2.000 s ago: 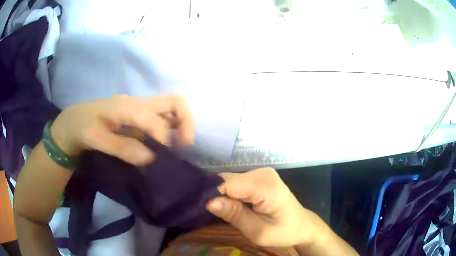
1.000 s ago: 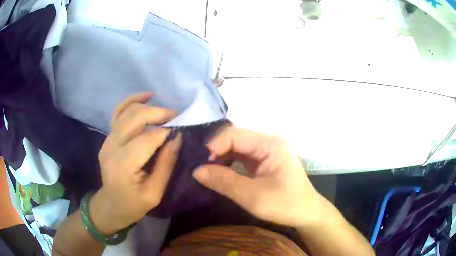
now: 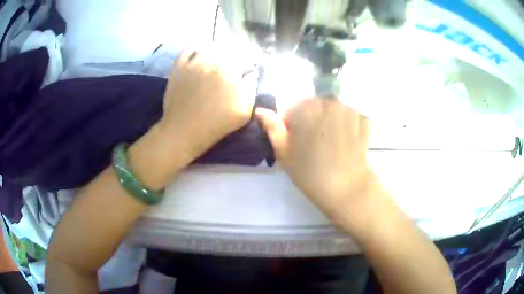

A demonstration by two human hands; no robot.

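A dark purple panel [image 3: 103, 120] lies along the front of the machine table, with its right end near the needle area. Pale grey fabric [image 3: 115, 68] shows behind it. My left hand [image 3: 204, 100], with a green bangle at the wrist, lies over the panel's right part and holds it; its fingertips are hidden. My right hand [image 3: 324, 143] is at the panel's right end, thumb against the dark edge, fingers bent towards the machine and blurred. The needle and presser foot are lost in lamp glare.
The white sewing machine head [image 3: 471, 40] with blue lettering stands at the upper right, with dark metal thread tension parts [image 3: 324, 51] at its left. Mixed pale and dark cloth [image 3: 43, 57] is piled at the left. A measuring strip [image 3: 253, 244] runs along the table's front edge. Dark cloth [image 3: 485, 264] lies below right.
Both hands have moved up from the front edge towards the machine, bringing the dark cloth onto the table. The dark panel now lies spread over the pale fabric. The machine's metal parts have come into view.
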